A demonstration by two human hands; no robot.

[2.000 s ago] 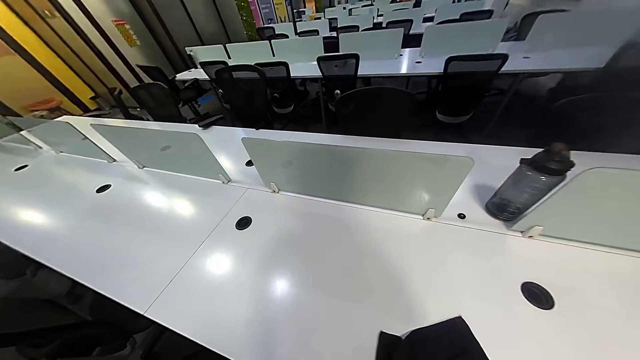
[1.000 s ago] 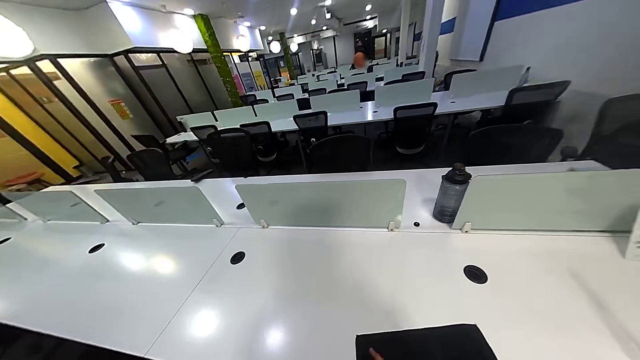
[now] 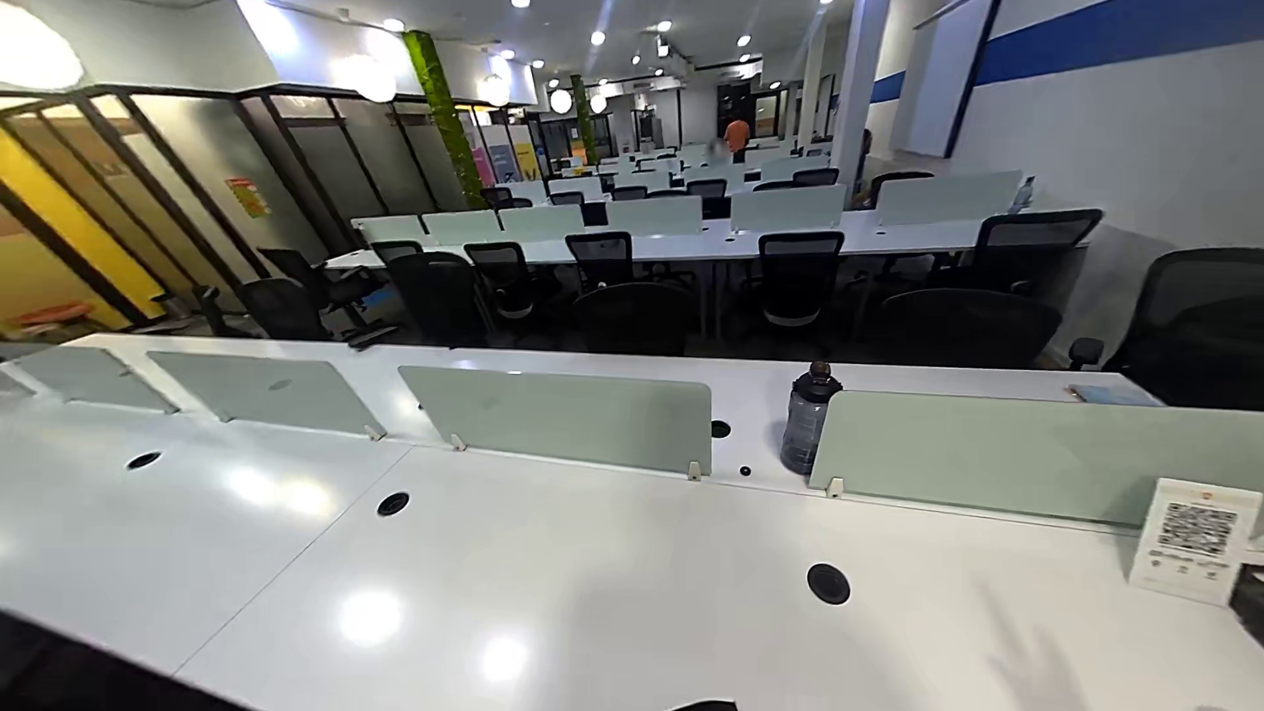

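Neither of my hands shows in the head view. At the bottom edge only a small tip of a black item [image 3: 707, 705] is in sight; the rest of it is cut off, and what touches it is hidden. Before me lies a white desk top [image 3: 592, 553] with round black cable grommets, one of them [image 3: 828, 584] right of the middle. A grey translucent water bottle [image 3: 805, 420] with a dark lid stands upright at the left end of the right frosted divider [image 3: 1027, 459]. A faint hand-like shadow falls on the desk at the lower right.
A white card stand with a printed code [image 3: 1195, 541] stands at the right, with a dark object beside it. Another frosted divider [image 3: 563, 420] runs along the desk's middle. Beyond are black mesh chairs [image 3: 800, 276] and more desk rows. A person in orange [image 3: 737, 135] is far off.
The view has tilted up and turned right. The black item, larger in view before, now barely shows at the bottom edge. A fingertip seen on it one second ago is out of sight.
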